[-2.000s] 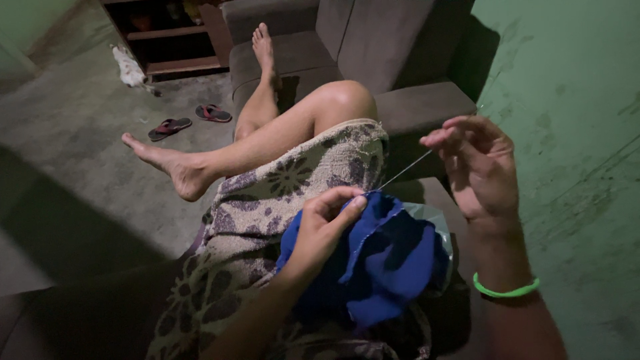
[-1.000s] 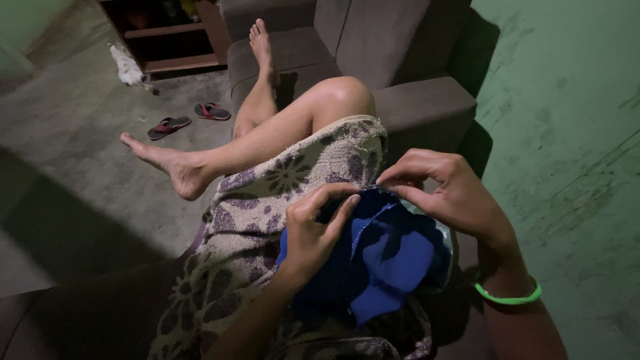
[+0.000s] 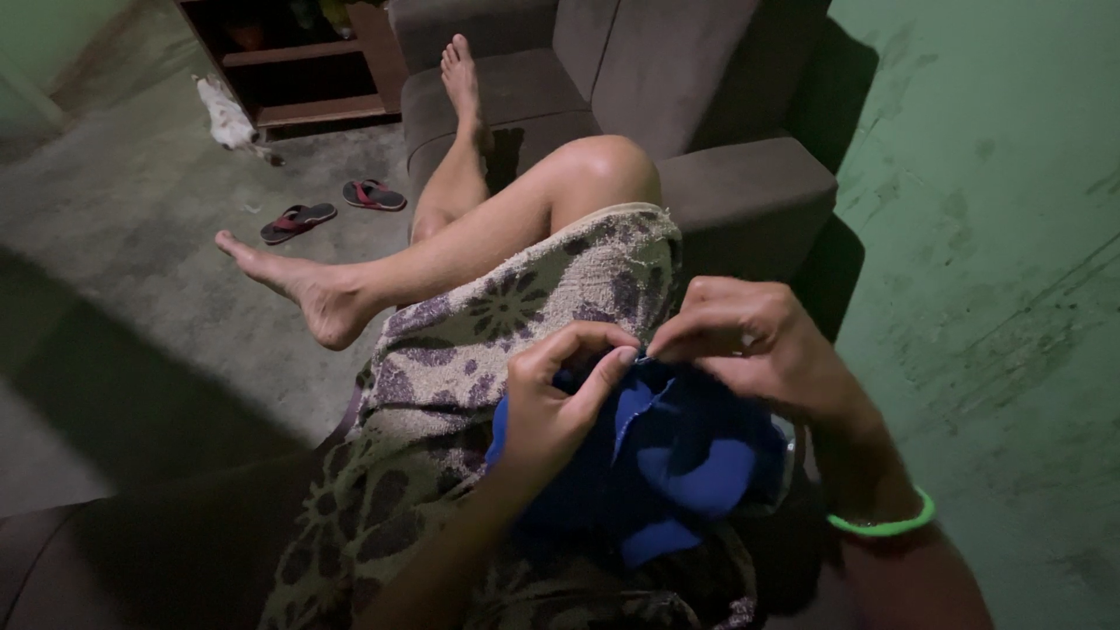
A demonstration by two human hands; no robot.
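Blue fabric point(image 3: 691, 464) with pale stitching along an edge lies bunched over my lap. My left hand point(image 3: 560, 394) pinches its upper edge between thumb and forefinger. Fingertips of my right hand point(image 3: 744, 341), with a green band point(image 3: 884, 525) on that wrist, meet the same edge just to the right of the left fingertips. Whether a needle is between the right fingers cannot be seen. Beneath the fabric a patterned towel point(image 3: 507, 306) with dark flower shapes covers my thigh. Something clear and shiny, perhaps plastic point(image 3: 790, 455), shows at the fabric's right side.
My bare legs point(image 3: 472, 232) stretch toward a grey-brown sofa point(image 3: 744, 184). A green wall point(image 3: 989, 262) rises on the right. Flip-flops point(image 3: 299, 222) lie on the concrete floor point(image 3: 157, 210), near a wooden shelf unit point(image 3: 306, 112) and a white animal, perhaps a cat point(image 3: 227, 114).
Two seconds ago my right hand was raised at the right with a thread stretched from the fabric; it has come down to the fabric edge beside my left hand. The left hand has stayed there.
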